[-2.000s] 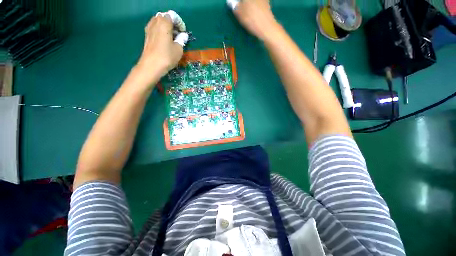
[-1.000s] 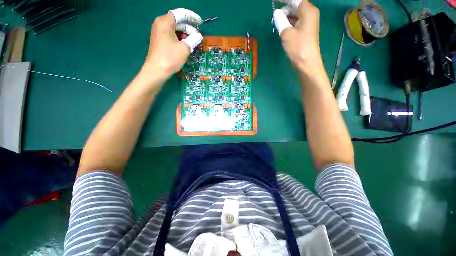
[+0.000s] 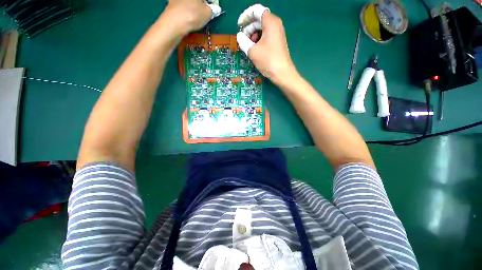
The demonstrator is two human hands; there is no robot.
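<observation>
The green circuit board panel (image 3: 224,94) lies on the orange fixture (image 3: 186,125) near the bench's front edge. One thin silvery lead (image 3: 209,39) stands at the panel's top edge, left of its middle. My left hand (image 3: 191,15), with white finger cots, is beyond the panel's top left, partly cut off by the upper picture edge. A small dark, silvery bunch, seemingly leads (image 3: 219,15), shows at its fingertips. My right hand (image 3: 267,45), also with white cots, is curled over the panel's top right corner and hides it. Whether it holds a lead cannot be told.
On the right are a yellow solder reel (image 3: 374,23), a thin grey tool (image 3: 354,60), white-handled pliers (image 3: 363,89), a glossy black rectangle (image 3: 404,115) and a black box (image 3: 441,52) with cords. A loose solder strand (image 3: 63,82) and board stack (image 3: 39,13) are left.
My right hand has moved left and down to the panel's top right corner. My left hand has moved up, away from the panel's top left corner, uncovering a standing lead. The view has shifted.
</observation>
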